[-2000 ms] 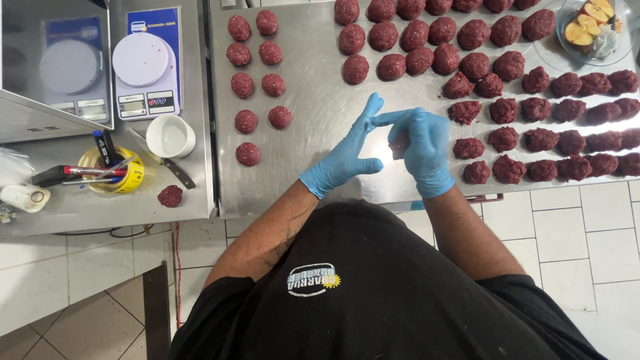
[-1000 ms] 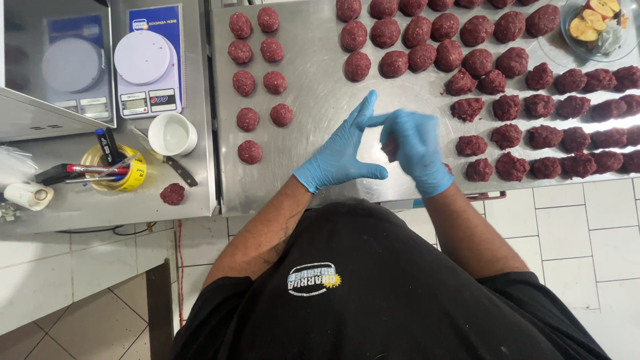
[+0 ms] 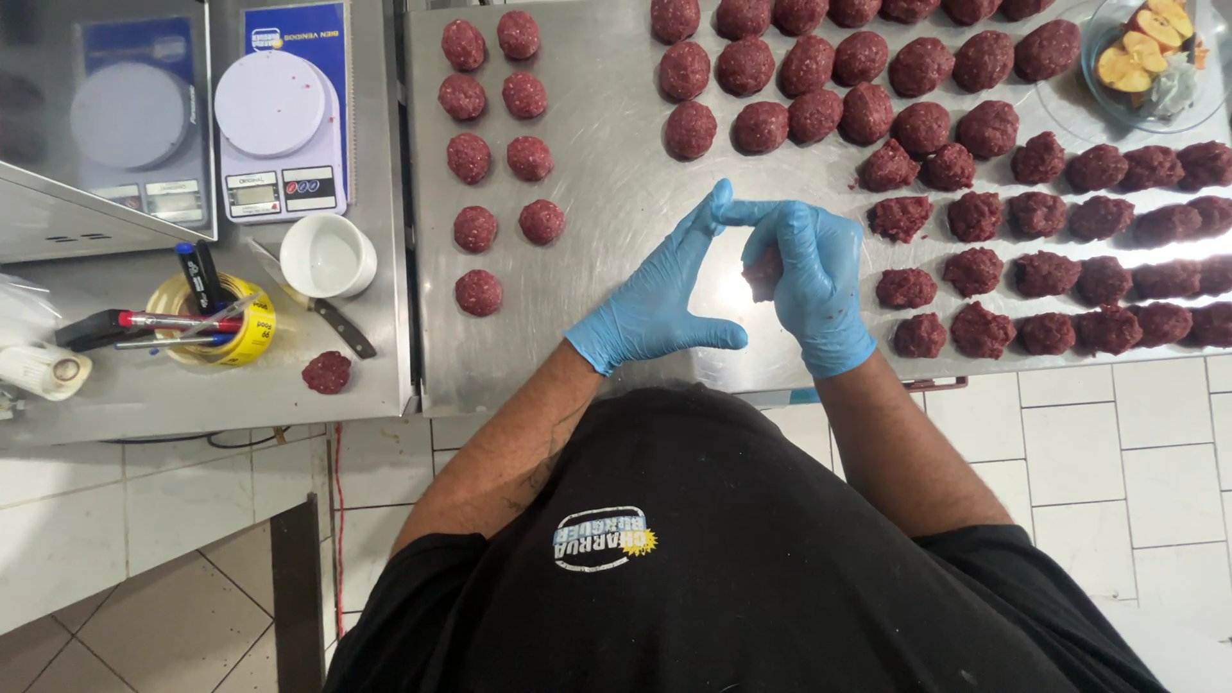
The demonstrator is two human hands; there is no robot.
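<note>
My left hand (image 3: 664,294), in a blue glove, has thumb and fingers spread with nothing between them; its fingertips meet the right index finger. Curled around a piece of ground meat (image 3: 763,273) is my right hand (image 3: 813,279), also gloved in blue. Both are over the steel table (image 3: 597,115). Smooth meatballs (image 3: 469,158) stand in two columns left of my hands, and more smooth balls (image 3: 760,126) lie in rows beyond them. Rougher meat lumps (image 3: 974,271) fill rows to the right.
A glass bowl (image 3: 1092,58) with cut fruit stands at the back right. On the left counter are a kitchen scale (image 3: 269,106), a white cup (image 3: 327,256), a knife (image 3: 342,327), a yellow tape roll (image 3: 252,337) holding pens, and a small meat piece (image 3: 326,372).
</note>
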